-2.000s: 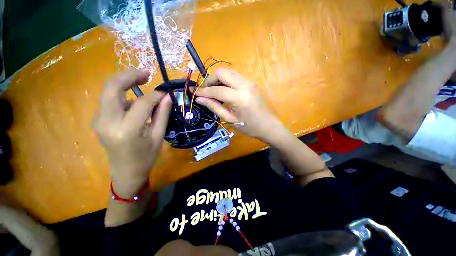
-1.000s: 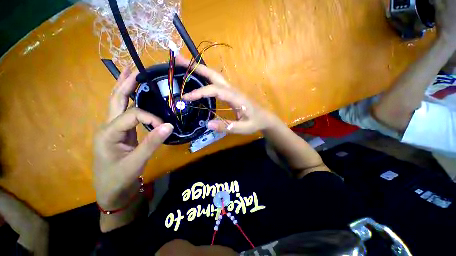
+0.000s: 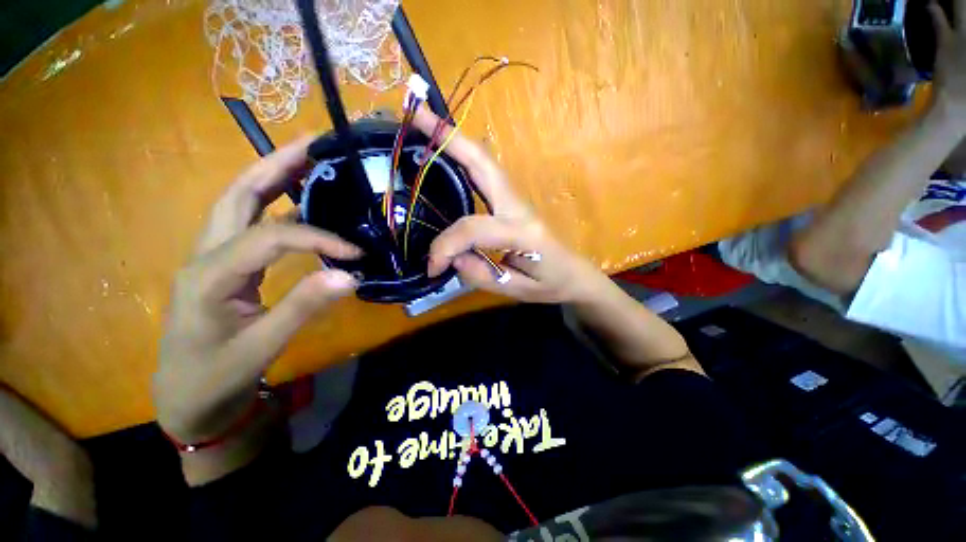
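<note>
The open black round camera housing (image 3: 337,201) is held over the orange bench top, its open side up. My left hand (image 3: 238,275) holds its left rim, thumb and forefinger at the lower left edge. My right hand (image 3: 508,238) reaches around its right side, fingertips at the lower right inside edge, with thin leads and small white connectors (image 3: 504,277) by the fingers. The wire harness (image 3: 400,154) rises from the centre to a white plug (image 3: 417,87). The thick black cable (image 3: 323,69) stands up at the back. Two flat antennas (image 3: 248,125) point away. A silver bracket (image 3: 436,297) shows beneath.
A tangle of white leads (image 3: 270,58) lies on the orange bench top (image 3: 657,116) behind the housing. At the right, another person's arm (image 3: 884,201) and hand hold a grey-and-black camera unit (image 3: 881,53). Another person's arm (image 3: 42,450) shows at lower left.
The left hand has moved from the wires to the housing's left rim. The right fingers have moved from the central wires to the lower right inside edge. The housing's open side shows more fully.
</note>
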